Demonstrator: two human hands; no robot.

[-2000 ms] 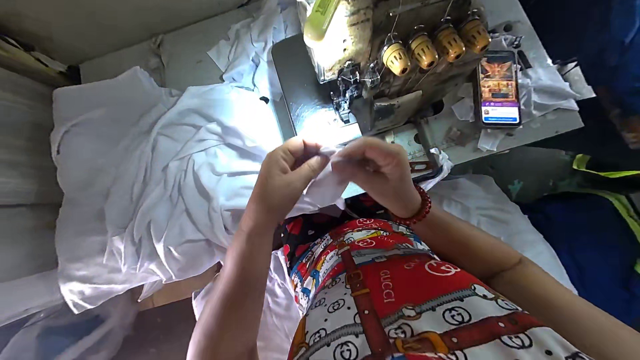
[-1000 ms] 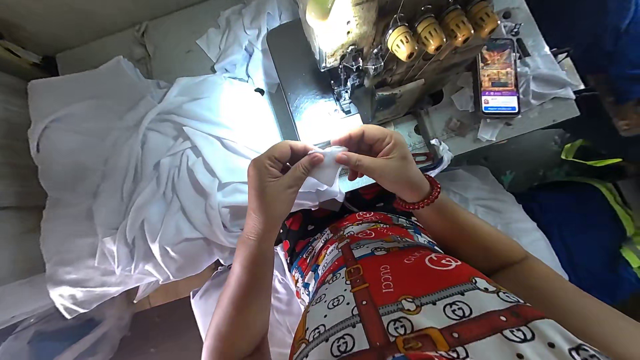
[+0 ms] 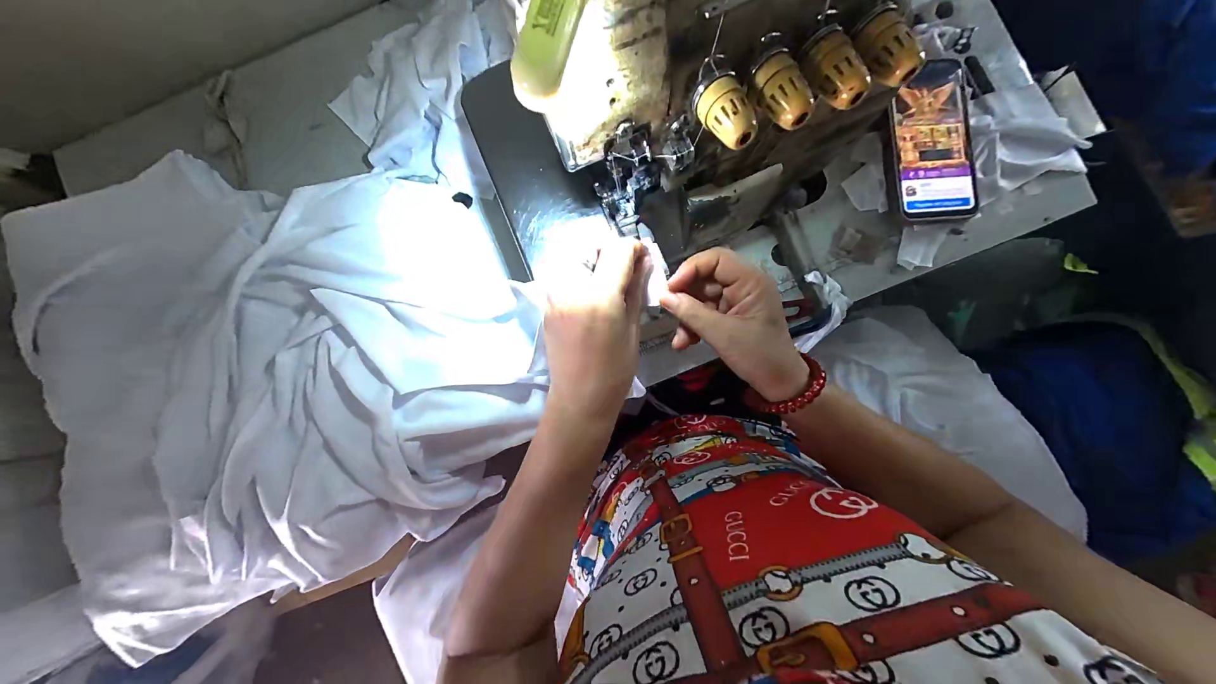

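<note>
White fabric (image 3: 370,304) lies in a large, rumpled heap left of the sewing machine (image 3: 617,104), and part of it runs to my hands. Just in front of the machine's needle and presser foot area (image 3: 622,195), my left hand (image 3: 594,313) is closed on a white fabric edge. To its right, my right hand (image 3: 731,309), with a red beaded bracelet (image 3: 798,388) at the wrist, pinches the same small piece between thumb and forefinger. Bright lamp light washes out the cloth by my left fingers.
Several yellow thread tension knobs (image 3: 727,112) line the machine's front. A lit smartphone (image 3: 934,142) rests on the table at the right, beside white fabric scraps (image 3: 1021,142). More white cloth (image 3: 950,399) lies below the table's right edge. Behind the heap is another crumpled white cloth (image 3: 418,95).
Both hands have moved forward with the fabric, from near my lap to close by the presser foot. My left hand has turned so that its back faces up.
</note>
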